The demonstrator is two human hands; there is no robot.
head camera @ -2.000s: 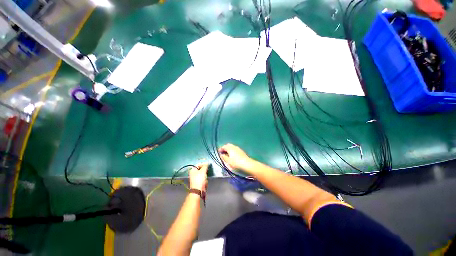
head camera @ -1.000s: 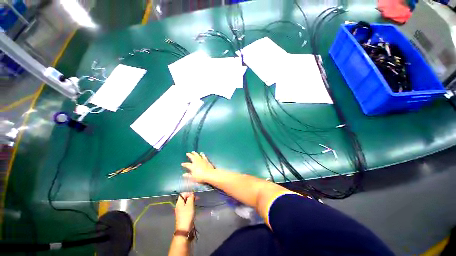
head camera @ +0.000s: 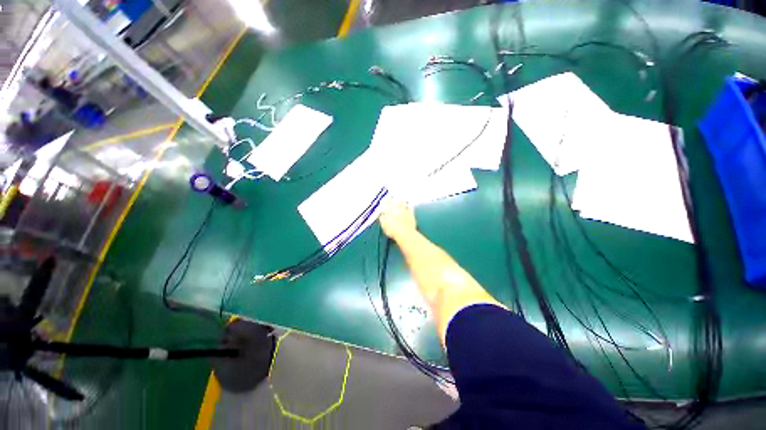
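Observation:
My right hand reaches out over the bench, at the near edge of the overlapping white sheets. Its fingers are at a bundle of thin black cables with coppery tips pointing left. The frame does not show whether they grip it. More black strands run from below the hand over the bench's front edge. My left hand is not clearly visible. A small pinkish patch lies beside my right sleeve at the bench edge, too unclear to name.
White sheets lie on the green bench. More black cables cross them and run to the front edge. A blue bin is cut off at right. A small purple-grey round head and a pole stand at left, a black fan lower left.
My right hand has moved from the bench's front part up to the cables by the sheets. My left hand has gone from clear view. The view has shifted left, cutting off the bin.

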